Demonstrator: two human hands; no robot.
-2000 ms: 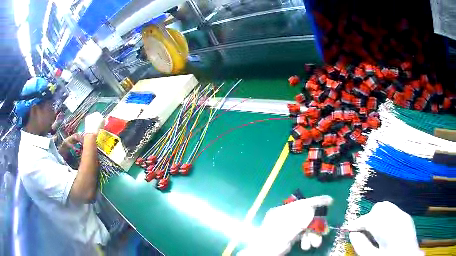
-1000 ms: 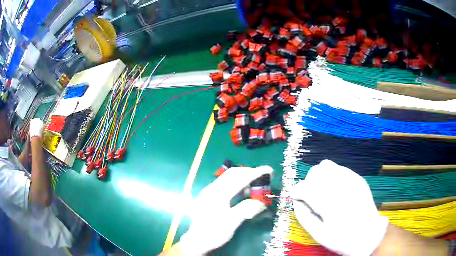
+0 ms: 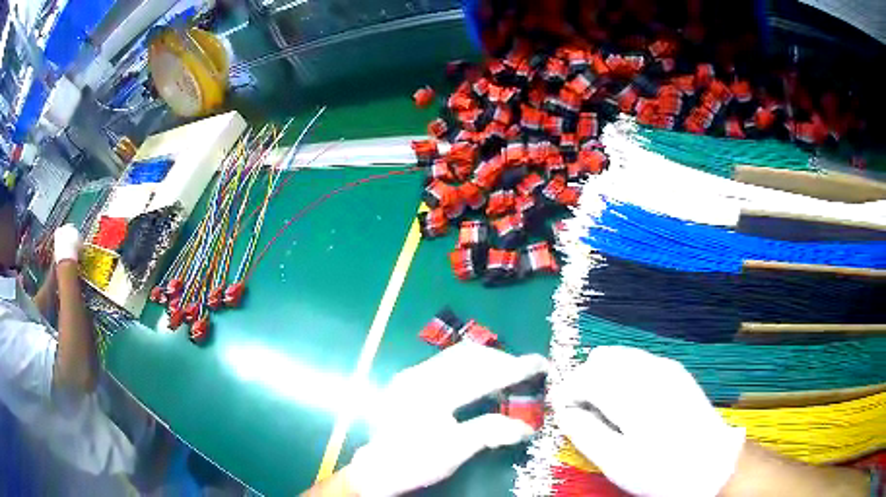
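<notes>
My left hand (image 3: 432,413), in a white glove, holds a red-and-black connector (image 3: 522,412) between thumb and fingers at the lower middle. My right hand (image 3: 646,422), also white-gloved, is just to the right, its fingertips close to the connector and over the pale wire tips (image 3: 568,301). Whether its fingers pinch a wire cannot be told. Green, white, blue (image 3: 661,236), black, yellow (image 3: 826,427) and red wires lie in sorted bands at the right. Loose connectors (image 3: 437,330) lie just behind my left hand.
A heap of connectors (image 3: 515,160) lies at the back. Tan divider strips (image 3: 806,328) part the wires. Finished leads with red heads (image 3: 199,328) lie at left, beside a pale wire tray (image 3: 219,136). A person's arm (image 3: 73,330) works there. A yellow spool (image 3: 189,73) stands behind.
The view has swung right since the earliest frame. Over the last second, both hands have moved slightly down, and the loose connectors behind my left hand show more fully.
</notes>
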